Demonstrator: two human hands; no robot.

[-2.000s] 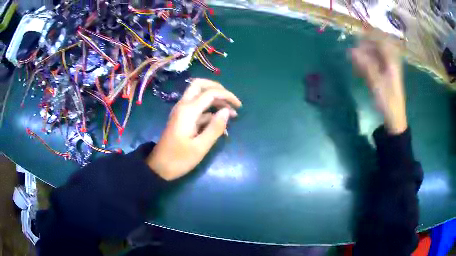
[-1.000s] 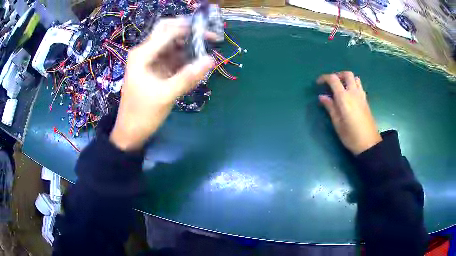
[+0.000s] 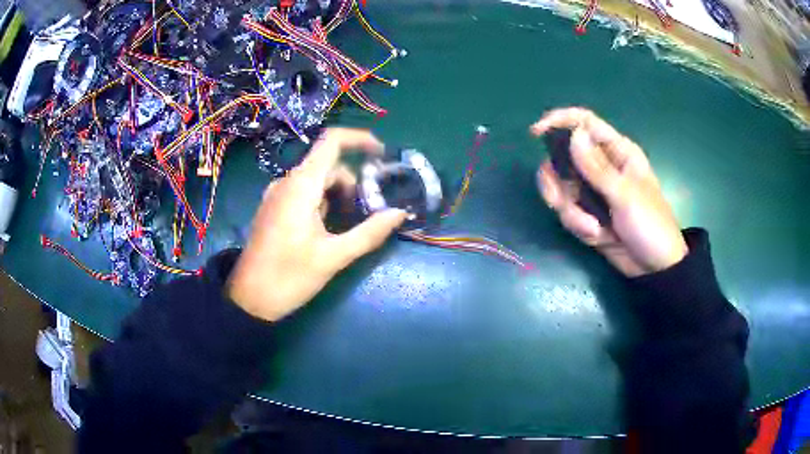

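Observation:
My left hand (image 3: pixel 297 226) holds a round LED ring board (image 3: pixel 404 188) by its left side, between thumb and fingers. The board shows pale curved strips around a dark centre and is slightly blurred. Its cable leads (image 3: pixel 471 241) trail to the right over the green tabletop, with a small red plug at one end and a pale plug on another strand. My right hand (image 3: pixel 613 195) holds a black pad (image 3: pixel 561 152) in its curled fingers, to the right of the board. The hand covers part of the pad.
A pile of wired boards (image 3: pixel 178 115) lies at the left on the green tabletop (image 3: pixel 497 355). A white housing (image 3: pixel 40 66) is at the far left. More wired parts (image 3: pixel 657 13) lie beyond the far edge. White housings (image 3: pixel 60 363) show below the left edge.
My left hand has come from the pile toward the middle with the board and its leads. My right hand, which showed nothing clearly one second ago, now has the black pad in its fingers.

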